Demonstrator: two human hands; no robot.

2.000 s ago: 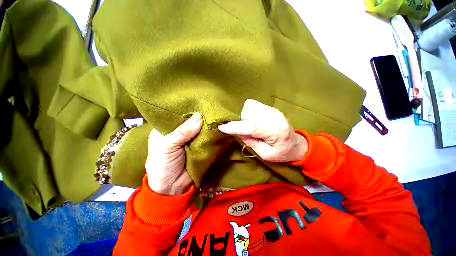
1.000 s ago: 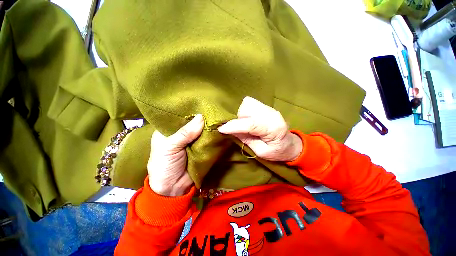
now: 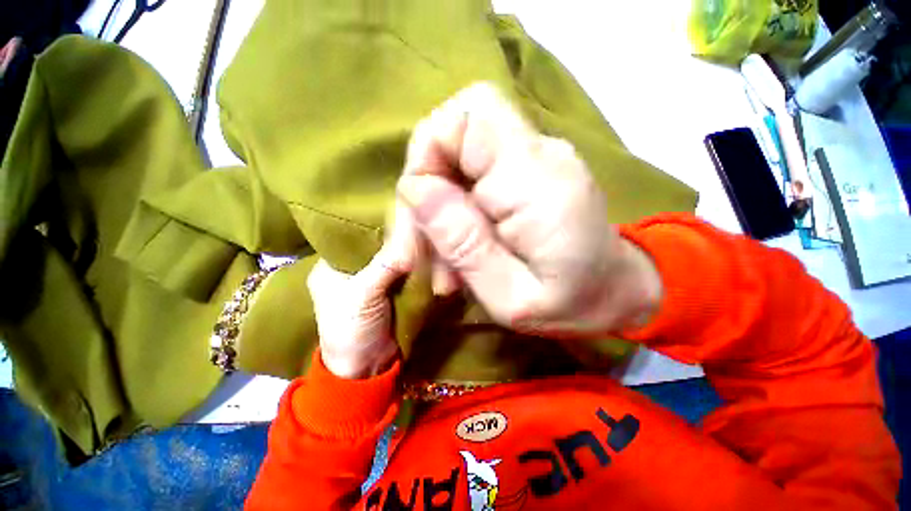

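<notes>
The olive-green coat covers much of the table in front of me and hangs toward my waist. My left hand grips a fold of it, thumb on top; its fingertips are partly hidden by the right hand. My right hand is raised above the coat toward the camera, slightly blurred, with thumb and fingers pinched together. No needle or thread can be made out at its fingertips. The seam spot is hidden behind it. A multicoloured speckled trim shows on the coat's edge at left.
On the white table at right lie a black smartphone, thin pens and a paper pad. A yellow plastic bag and a white bottle stand behind them. Blue floor shows below the table.
My right hand has lifted off the coat toward the camera and closed up. The thread loop below it no longer shows. My left hand still holds the fold. The view has shifted slightly.
</notes>
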